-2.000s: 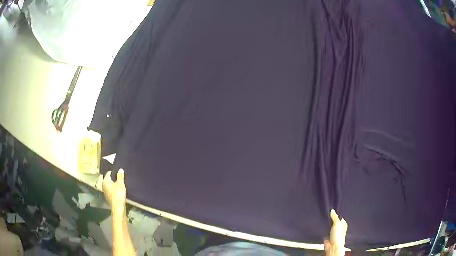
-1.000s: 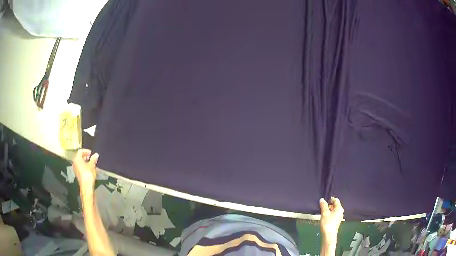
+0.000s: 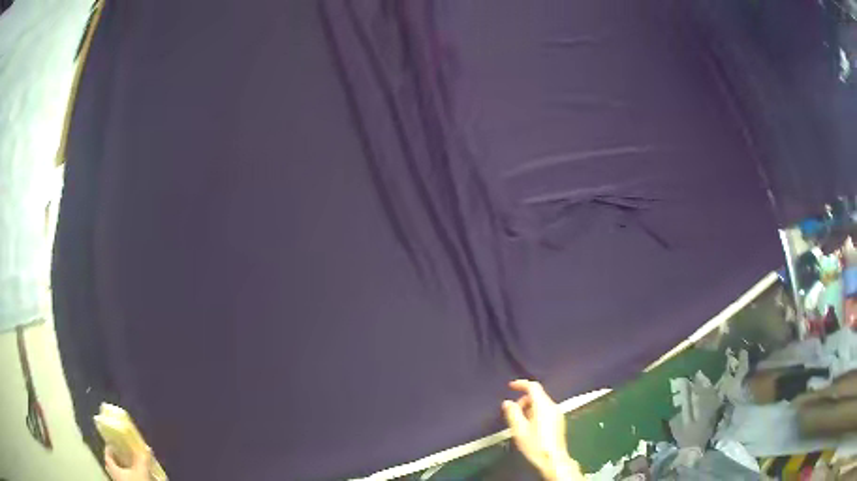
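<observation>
The dark purple fabric (image 3: 263, 235) covers most of the view, with long folds running down to its near edge and small wrinkles at right. My left hand (image 3: 130, 465), cut off by the bottom edge, is closed on the yellow block (image 3: 120, 430) at the fabric's near left corner. My right hand (image 3: 537, 423) is at the fabric's near edge, at the lower end of the folds. Its thumb and fingertips look apart, and no cloth shows between them.
Dark-handled scissors (image 3: 34, 409) lie on the pale table at the far left. A whitish sheet (image 3: 23, 178) and a thin yellow-brown strip (image 3: 79, 85) are at upper left. The green floor (image 3: 648, 409) has scattered scraps. Clutter stands at the right beyond the table edge.
The view has turned towards the right. My left hand has gone from the table edge beside the block to gripping it, and the block is now tilted. My right hand's fingers look more spread.
</observation>
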